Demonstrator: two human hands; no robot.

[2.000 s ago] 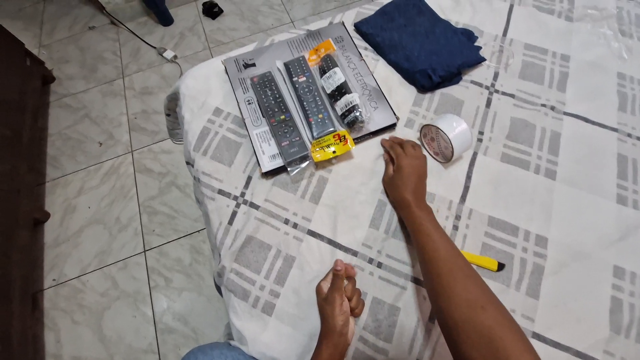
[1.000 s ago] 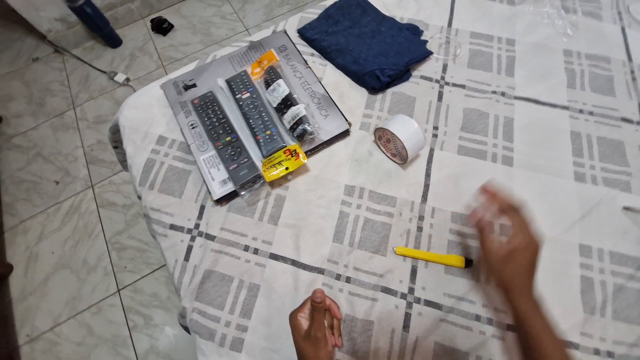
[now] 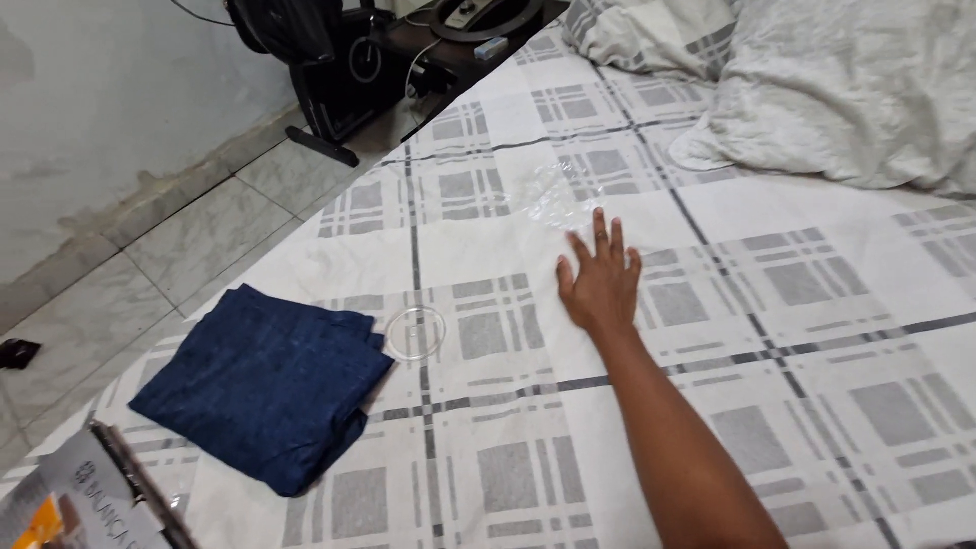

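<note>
My right hand (image 3: pixel 602 282) reaches over the plaid bedsheet (image 3: pixel 480 252), fingers spread and holding nothing. Its fingertips are at the near edge of a crumpled clear plastic wrapper (image 3: pixel 560 194). To the left of the hand lies a round clear plastic disc (image 3: pixel 415 333), beside a folded dark blue cloth (image 3: pixel 267 389). A grey box for an electronic scale (image 3: pixel 84 496) is cut off at the lower left corner, with an orange packet top on it. My left hand is out of the frame.
Pillows (image 3: pixel 854 91) rest at the top right of the bed. Past its far left edge stand a black exercise bike (image 3: pixel 328 76) and dark furniture with a cable. A small black object (image 3: pixel 17 353) lies on the tiled floor.
My right hand has moved from near the yellow cutter to the plastic wrapper. The view has swung far across the bed, and my left hand, the tape roll and the cutter have left it.
</note>
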